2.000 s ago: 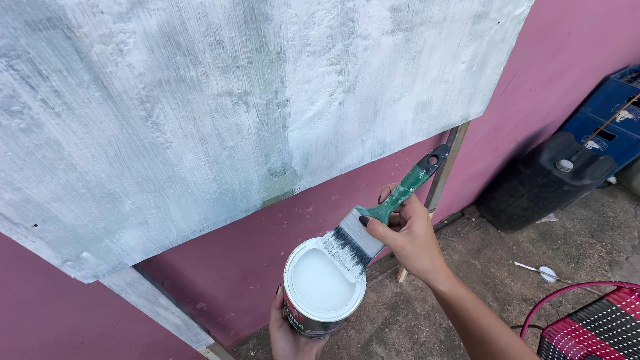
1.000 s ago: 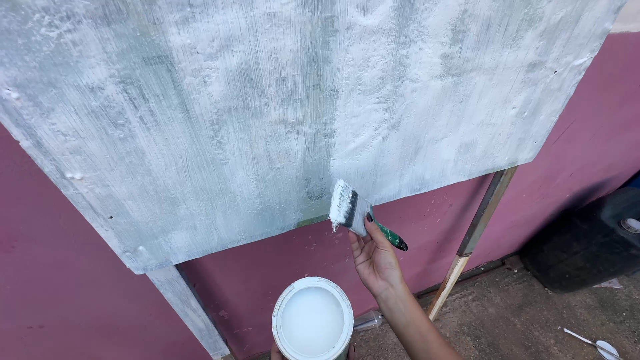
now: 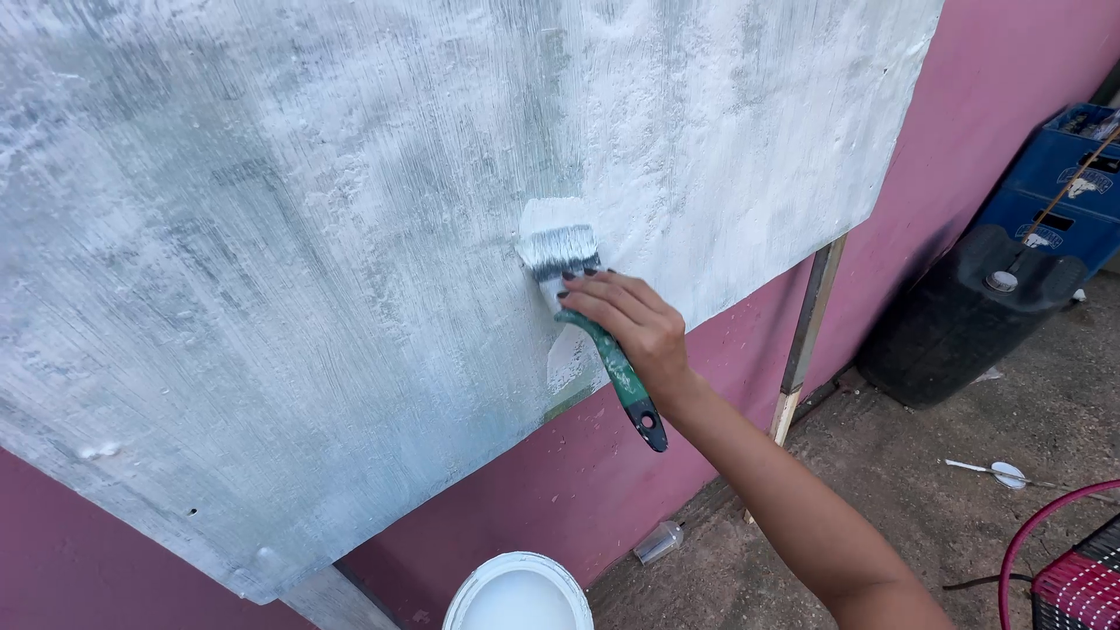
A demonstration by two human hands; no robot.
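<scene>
My right hand [image 3: 632, 328] holds a flat paintbrush [image 3: 617, 363] with a green and black handle, gripping it around the ferrule. Its bristles press against a large board [image 3: 367, 262] streaked with thin white paint, and fresh thick white paint shows just above the bristle tips. At the bottom edge of the view is an open can of white paint [image 3: 519, 604], only its upper part visible. My left hand is out of view. Near the board's lower edge, below the brush, a small greenish patch shows.
Behind the board is a pink wall [image 3: 525, 490], with a wooden leg [image 3: 809, 324] under the board. To the right stand a black plastic jerrycan [image 3: 971, 315] and blue crates [image 3: 1050, 192]. A woven chair [image 3: 1081, 577] is at lower right; a clear plastic cup [image 3: 659, 542] lies on the ground.
The brush was over the can's rim, then lifted away with white paint on its bristles, and now lies against the board. My left hand, earlier seen at the can, has gone out of view.
</scene>
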